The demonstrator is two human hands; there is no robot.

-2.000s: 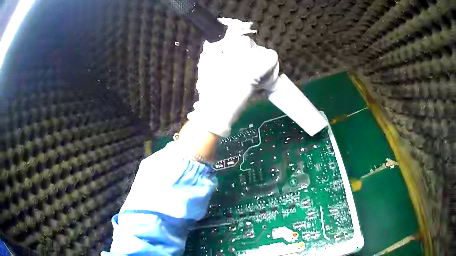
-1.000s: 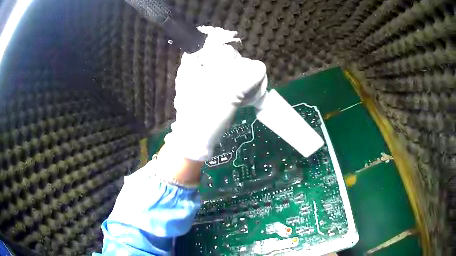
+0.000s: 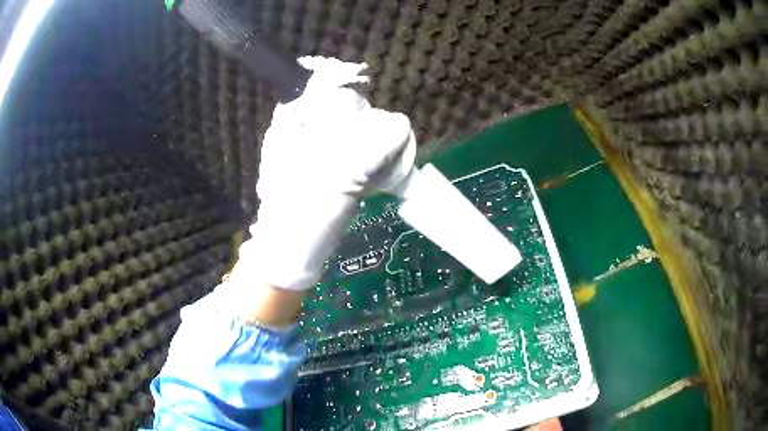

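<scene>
My left hand (image 3: 333,160), in a white glove, is closed around the white tapered nozzle (image 3: 463,226). A thick black hose or handle (image 3: 244,50) runs up and left from the fist. The nozzle slants down to the right, its wide end over the right part of a large green circuit board (image 3: 421,337). The board lies solder side up, with a pale border. My forearm hides its left part. My right hand is not clearly in view; a small pinkish patch (image 3: 547,425) shows at the board's near edge, and I cannot tell what it is.
The board lies on a green mat (image 3: 644,324) with worn seams and a yellow taped edge on the right. Dark egg-crate foam walls (image 3: 488,59) curve around the back and both sides. A bright lamp (image 3: 25,42) shows at the upper left.
My left hand has moved left with the nozzle, and the nozzle's end has moved lower and left over the board. The board has shifted slightly left and up in view. The pinkish patch has appeared.
</scene>
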